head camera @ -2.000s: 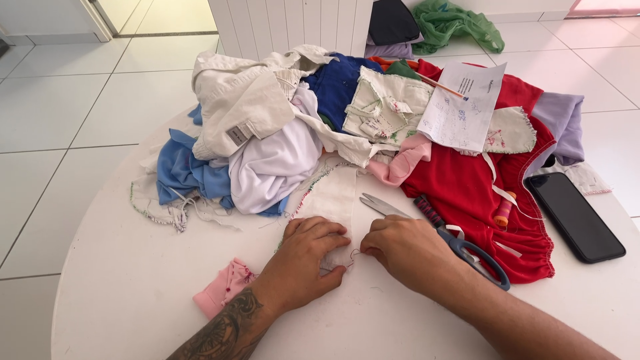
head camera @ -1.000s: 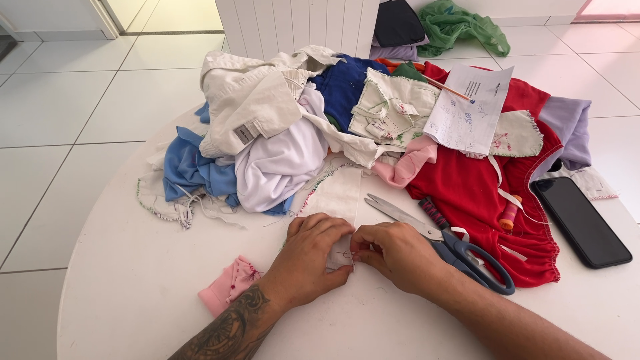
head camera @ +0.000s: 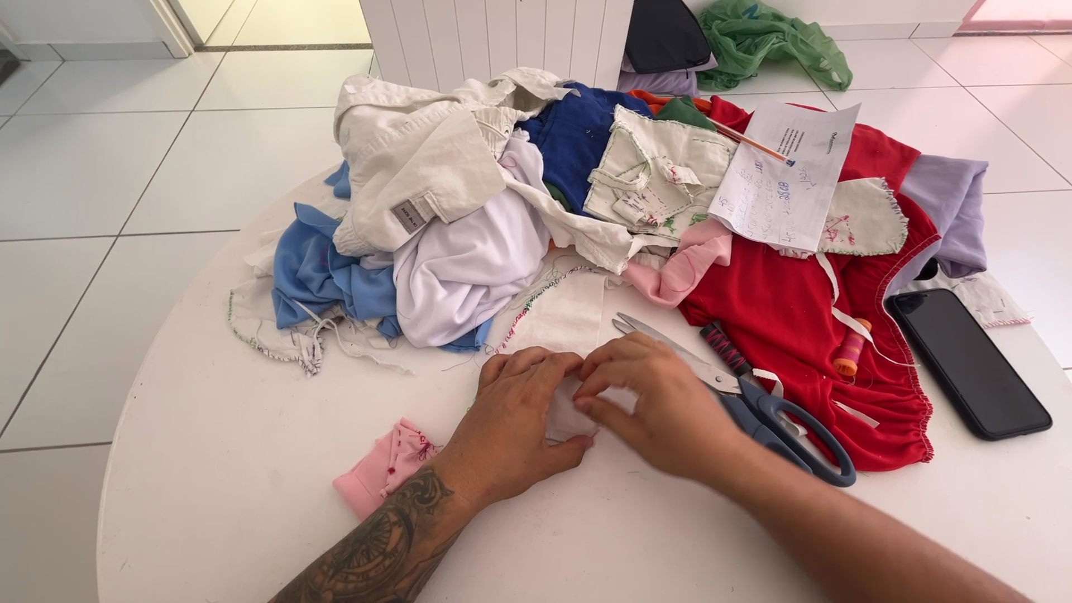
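Note:
My left hand [head camera: 519, 419] presses a piece of white fabric [head camera: 569, 412] against the tabletop, its thumb at the near edge. Over the same fabric is my right hand [head camera: 645, 398], thumb and forefinger brought together at its upper right; whether a needle or thread is between them is too small to tell. Just beyond the fingers lies a white cloth piece with coloured edge stitching [head camera: 559, 314]. Scissors with dark blue handles [head camera: 766, 419] lie partly behind my right hand. A folded pink fabric piece with dark red stitches [head camera: 385, 469] rests beside my left wrist.
A heap of garments spans the back of the white round table [head camera: 209, 469], with a beige garment [head camera: 435, 167], red fabric [head camera: 779, 310] and a handwritten paper [head camera: 783, 180]. At right are an orange-ended thread spool [head camera: 852, 347], a dark thread spool [head camera: 725, 348] and a black phone [head camera: 969, 362].
My right hand has moved from the near right edge of the white fabric to higher over it. My left hand stays on the fabric.

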